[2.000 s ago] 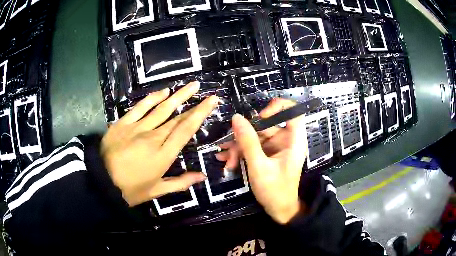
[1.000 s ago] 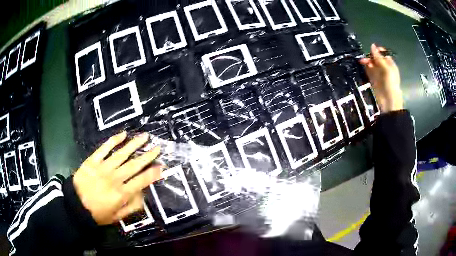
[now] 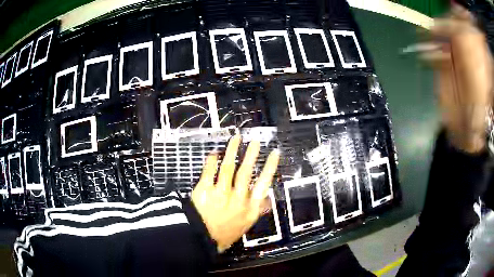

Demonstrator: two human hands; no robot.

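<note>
My left hand point(image 3: 233, 197) lies with fingers spread at the right part of a thin pale sheet with rows of small rectangles point(image 3: 172, 158). The sheet lies over the black tray point(image 3: 146, 123), just below a sideways white-bordered panel point(image 3: 188, 112). Upright panels stand in the front row beside my left hand, one partly under it point(image 3: 263, 224). My right hand point(image 3: 459, 81) is raised at the upper right, beyond the tray, and blurred. A thin pale streak shows at its fingertips; I cannot tell what it is or whether the hand grips it.
A row of upright white-bordered panels point(image 3: 180, 55) fills the tray's back. A shiny, creased clear layer point(image 3: 342, 157) lies over the right part. Another tray with panels point(image 3: 33, 167) is at the left. The green bench point(image 3: 390, 65) and its pale rim point(image 3: 398, 11) show at the right.
My left hand has moved right along the front of the tray. My right hand has risen towards the upper right. The rowed sheet now lies by my left hand, and the view has shifted.
</note>
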